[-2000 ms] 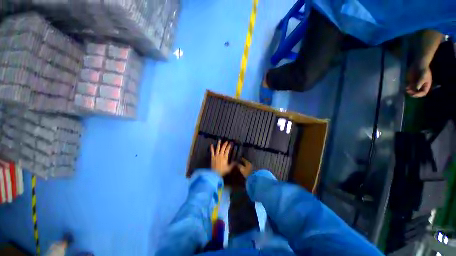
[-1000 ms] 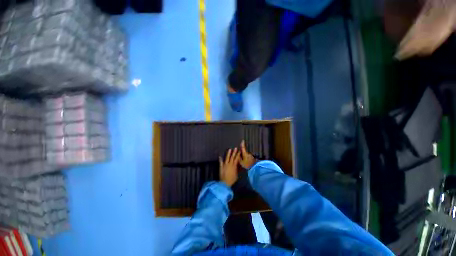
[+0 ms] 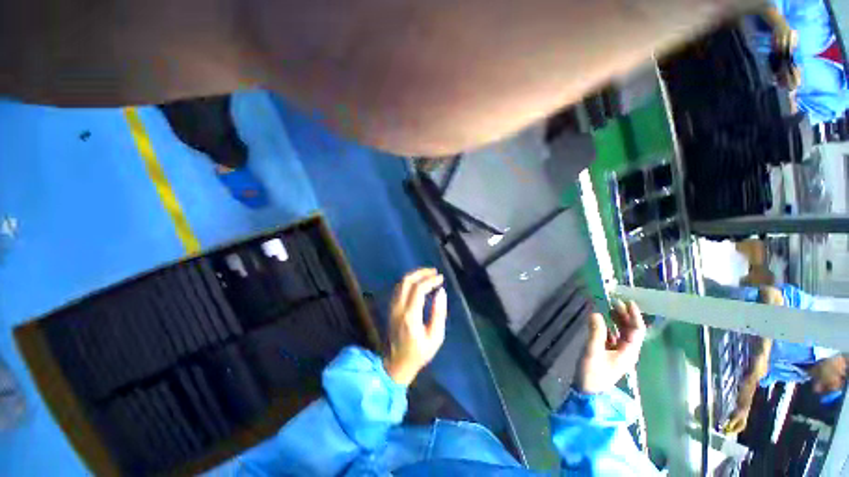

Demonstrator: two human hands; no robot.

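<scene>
The open brown carton (image 3: 88, 430) stands on the floor at the lower left, with rows of black inserts (image 3: 149, 312) on edge inside. My left hand (image 3: 416, 324) is raised between the carton and the belt, fingers curled and apart, and I see nothing in it. My right hand (image 3: 610, 347) is over the green belt, beside the near end of the black insert piles (image 3: 549, 270); its fingers are apart and it looks empty.
A large blurred skin-coloured shape crosses the top of the view. A black slotted tray (image 3: 649, 224) lies on the belt, and a pale rail (image 3: 745, 312) crosses at the right. People in blue smocks are at the far side. More black stacks (image 3: 717, 121) stand at the upper right.
Both hands have left the carton and moved up and right, the right hand to the belt. The view has turned toward the line, and the carton now shows at the lower left.
</scene>
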